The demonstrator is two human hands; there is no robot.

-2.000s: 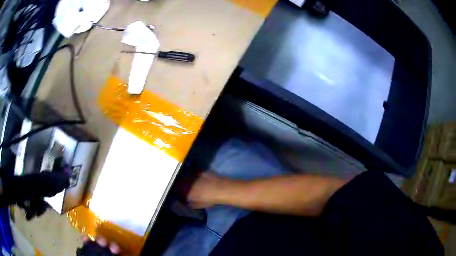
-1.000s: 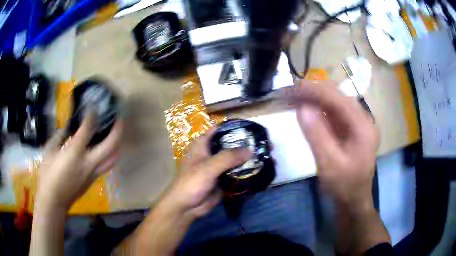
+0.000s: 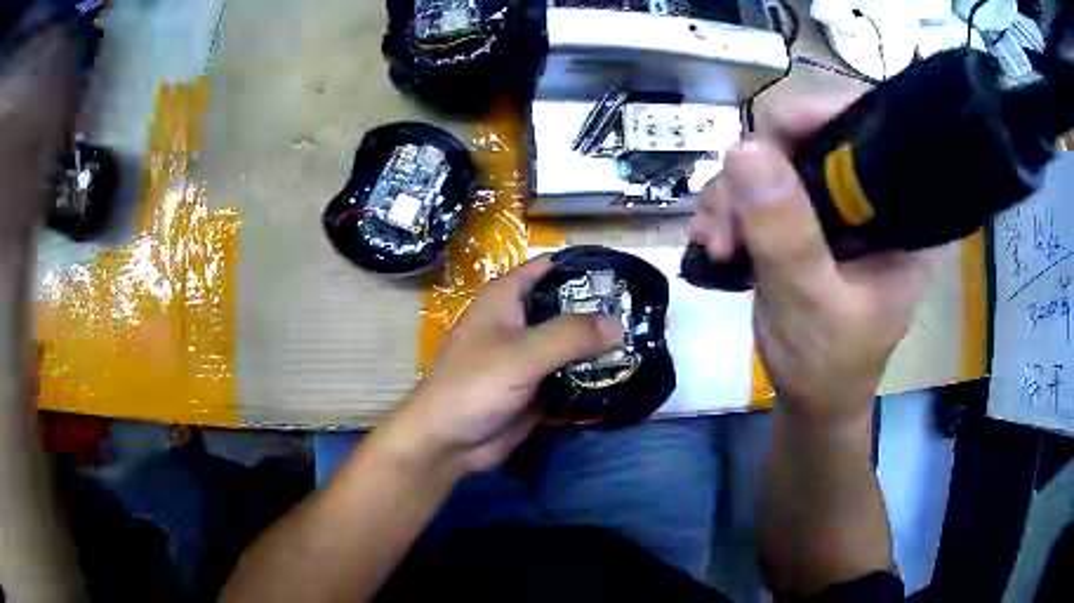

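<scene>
My left hand (image 3: 495, 365) grips a black camera housing (image 3: 650, 342) at the bench's front edge, its open back facing up. The thumb lies on the circuit board (image 3: 589, 300) inside it, and thin wires run around the board's lower edge. My right hand (image 3: 801, 259) is wrapped around a thick black electric screwdriver (image 3: 907, 159) with an orange-yellow label. The screwdriver is held tilted, its narrower end to the right of the housing and apart from it. Its bit cannot be made out.
A screw feeder (image 3: 660, 59) stands behind the housing. Two more housings lie left of it, one nearer (image 3: 400, 198) and one at the back (image 3: 453, 47). Another person's arm (image 3: 30, 295) is at the far left, near another housing (image 3: 83, 189). A handwritten sheet (image 3: 1034, 306) hangs at the right.
My right hand, empty before, now holds the electric screwdriver, lifted from the feeder. The other person's hand has left a housing on the bench. My left hand still holds its housing.
</scene>
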